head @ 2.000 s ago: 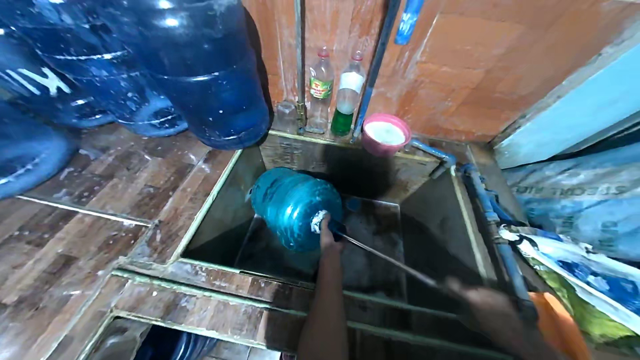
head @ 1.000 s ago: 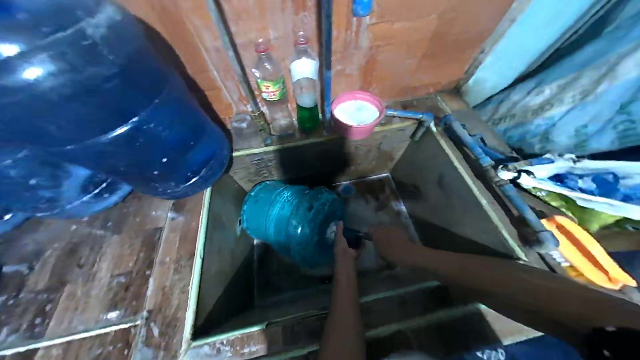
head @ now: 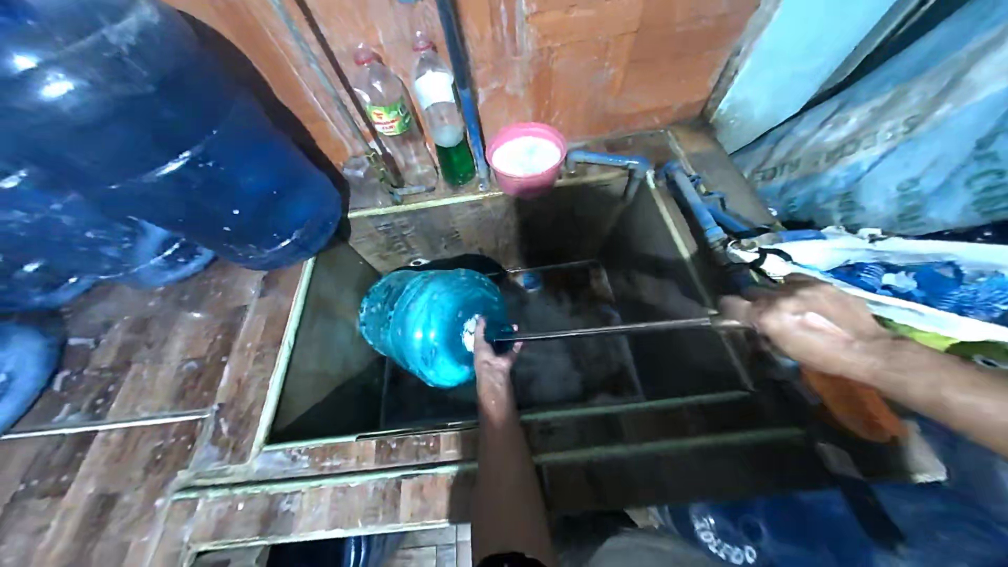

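A blue water jug (head: 433,323) lies on its side in a tiled basin (head: 287,354), its neck toward the right. My left hand (head: 494,354) grips the jug at its neck. A thin metal rod (head: 614,329) runs from the jug's mouth to my right hand (head: 811,323), which is closed around the rod's outer end to the right of the basin. What is on the rod's far end cannot be made out.
Large dark blue jugs (head: 157,134) stand at the left on the tiled ledge. Behind the basin are plastic bottles (head: 394,118), one holding green liquid (head: 455,161), and a pink bowl (head: 526,161) of white contents. Blue pipes (head: 693,201) and an orange object (head: 854,405) lie right.
My right hand has moved away from the jug's mouth to the right, and more of the rod shows outside. My left hand stays at the neck.
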